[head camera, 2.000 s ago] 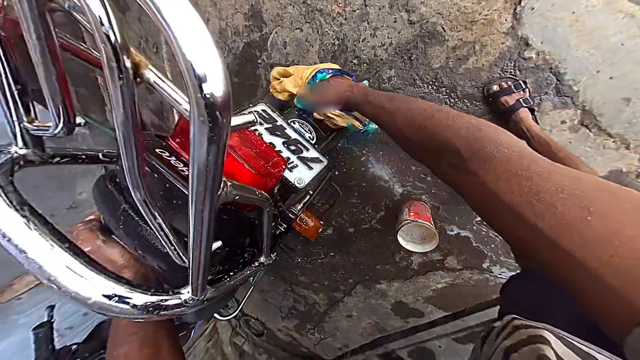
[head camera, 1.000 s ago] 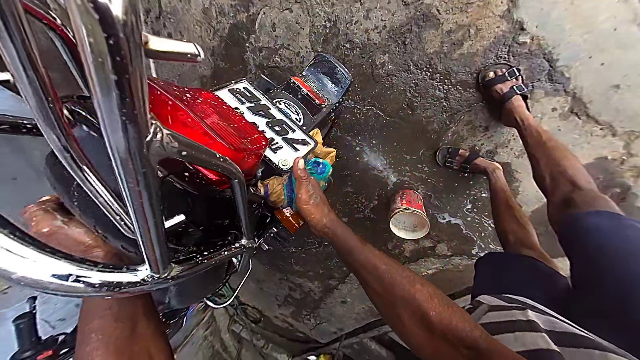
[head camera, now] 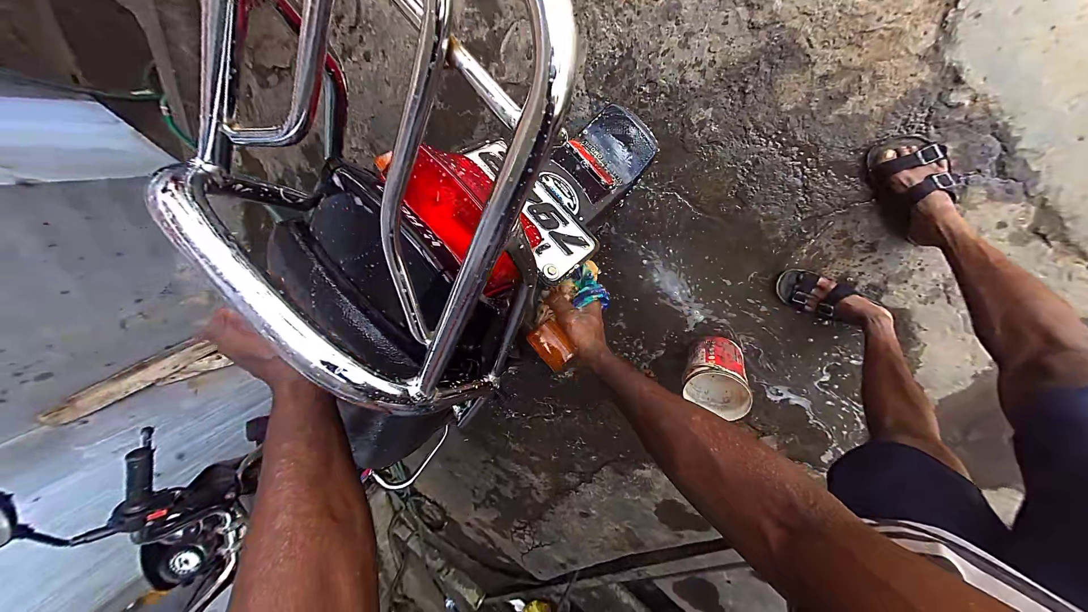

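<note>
My right hand [head camera: 580,321] holds a wet yellow and blue-green cloth [head camera: 589,287] at the lower corner of the motorcycle's number plate [head camera: 557,242], beside the orange turn signal [head camera: 552,345]. The red tail light [head camera: 459,208] lies left of the plate, and the black rear mudguard [head camera: 625,144] sticks out beyond it. My left hand [head camera: 246,344] is by the curved chrome guard rail [head camera: 280,327], near the black seat [head camera: 340,280]; its fingers are partly hidden and blurred, so its grip is unclear.
A red and white can [head camera: 716,378] lies on its side on the wet concrete, near foamy water. My sandalled feet [head camera: 918,174] stand at the right. A second motorcycle [head camera: 183,527] is at the lower left, near a wooden piece [head camera: 132,382]. Cables or hoses run along the bottom.
The right hand with the cloth has gone from the mudguard end of the plate to its lower corner and the turn signal. The view has shifted, showing more of the chrome rail.
</note>
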